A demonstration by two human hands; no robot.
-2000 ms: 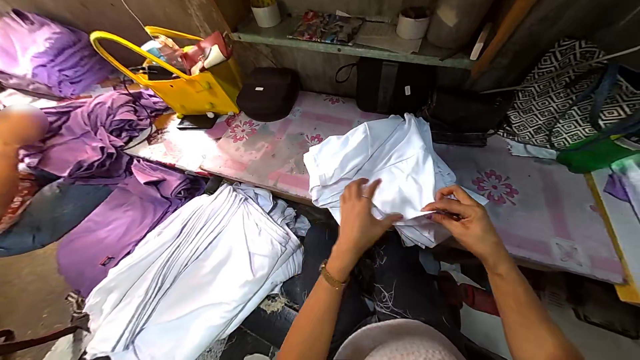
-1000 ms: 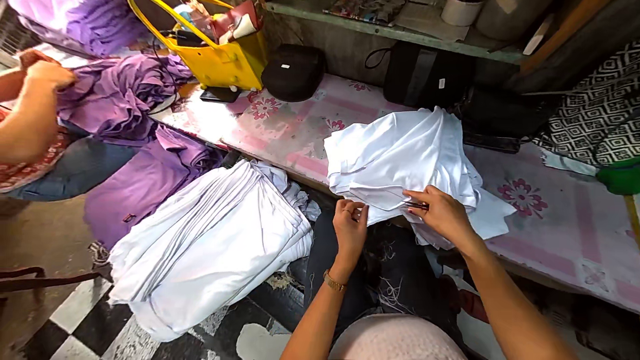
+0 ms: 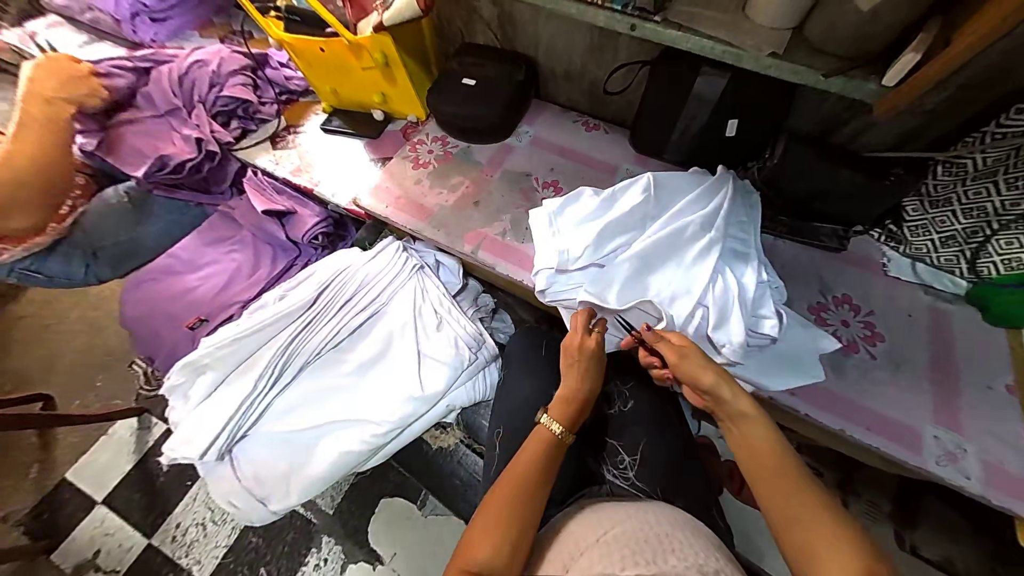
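Observation:
A white fabric garment lies bunched on the pink floral tabletop, its near edge hanging over my lap. My left hand, with a gold-coloured watch on its wrist, pinches that near edge between thumb and fingers. Just right of it, my right hand holds small dark thread snips, their tips pointing up and left beside the cloth edge. Whether the blades touch the cloth, I cannot tell. Loose thread ends cling to my dark trousers. A thick stack of white garments lies to the left of my knees.
Purple garments and another person's hand are at the left. Along the table's back stand a yellow bag, a phone, a black case and a black bag. A patterned bag is at the right.
Two seconds ago both hands were higher over the garment; they are now at its near edge. The snips, not plain at first, show in my right hand. The view has shifted somewhat left.

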